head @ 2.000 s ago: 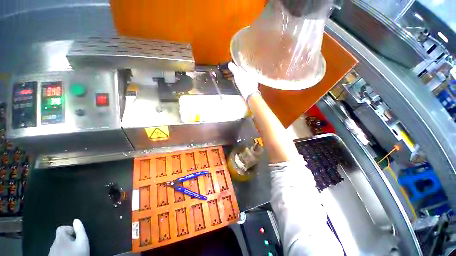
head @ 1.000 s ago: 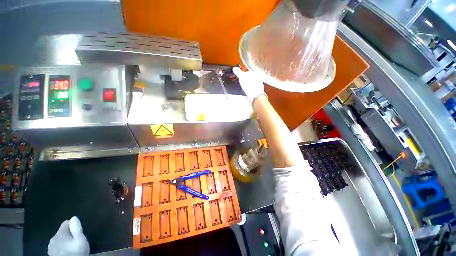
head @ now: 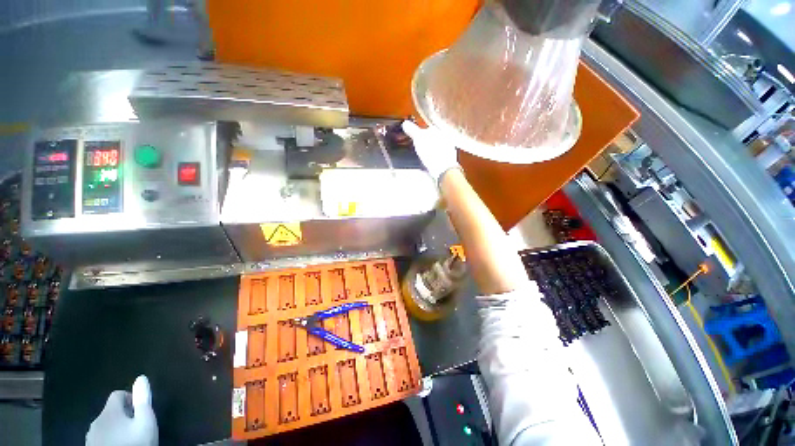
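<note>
My right hand (head: 433,148), in a white glove, reaches over the right end of the solder pot machine (head: 327,228). Its fingertips are at a small dark coil (head: 398,134) and seem to hold it; the contact is partly hidden. My left hand (head: 124,419), gloved, rests low on the black mat (head: 139,348), partly cut off by the bottom edge, with thumb raised and nothing visible in it. One wound coil (head: 207,337) stands on the mat. Blue-handled side cutters (head: 336,327) lie open on the orange slotted tray (head: 272,420).
A flux jar (head: 433,286) stands right of the orange tray. A clear extraction hood (head: 501,96) hangs beside my right hand. A steel pan (head: 641,340) with dark coils lies right of my forearm. A red bin (head: 582,228) is behind it. Coils fill a tray (head: 22,305) at far left.
The view shifted slightly. My right hand stays at the machine's right end. The thin light strip seen earlier on the dark machine top beside it no longer shows. My left hand stays low on the mat.
</note>
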